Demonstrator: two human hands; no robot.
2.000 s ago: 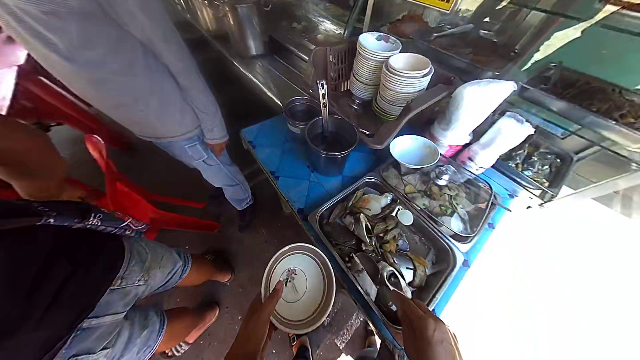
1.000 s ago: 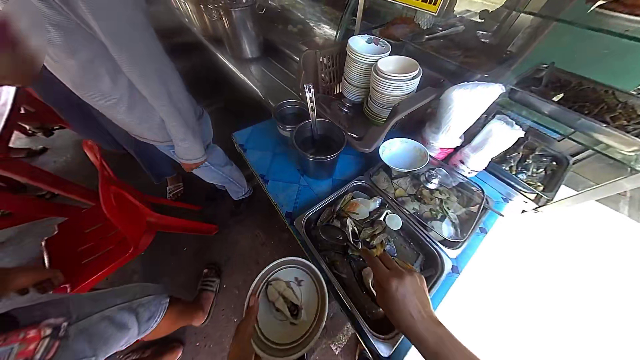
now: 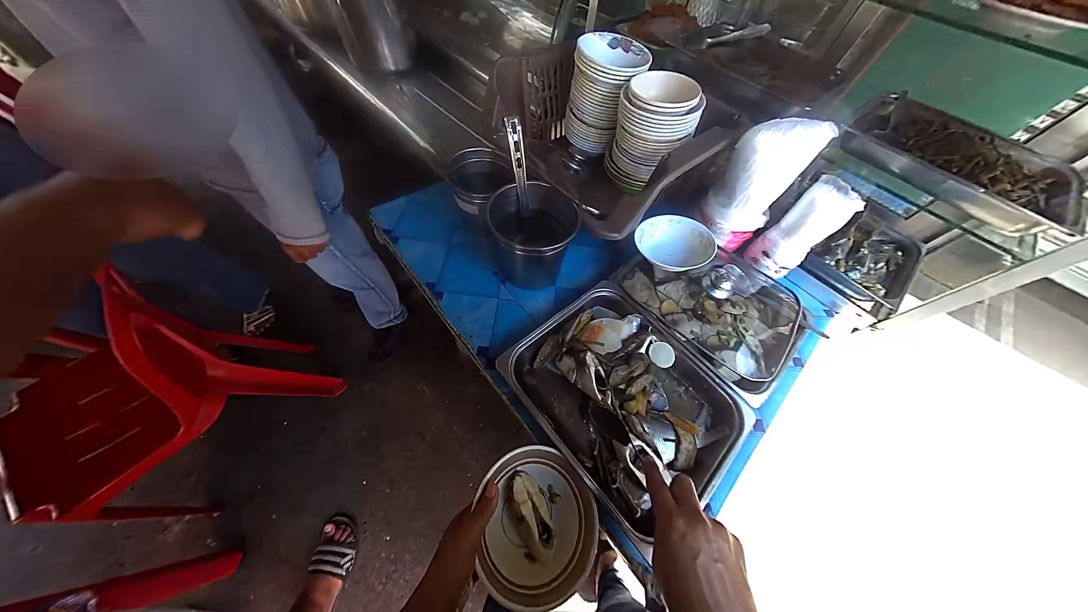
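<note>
My left hand [image 3: 463,535] grips the rim of a bowl [image 3: 580,544], which looks nested in one or two others. A piece of cooked fish [image 3: 532,514] lies inside it. My right hand [image 3: 693,540] reaches over the near end of a steel tray [image 3: 557,416] of fish and vegetables, its fingers closed at what looks like a serving utensil, mostly hidden. A small white round thing [image 3: 661,354] sits among the food. Behind this tray stands a second one with a clear lid [image 3: 765,340] over food, and a white bowl [image 3: 676,244] rests at its back edge.
Steel pots, one [image 3: 534,234] with a ladle [image 3: 517,161], stand on the blue tablecloth [image 3: 463,289]. Stacked bowls [image 3: 659,127] and plastic-wrapped bundles [image 3: 765,174] are behind. A glass display case is at right. Red chairs [image 3: 161,374] and people are at left.
Two seconds ago the held bowl had no fish piece; it appears one second ago. My right hand has moved from the tray's middle to its near end. A person's arm now reaches in at left.
</note>
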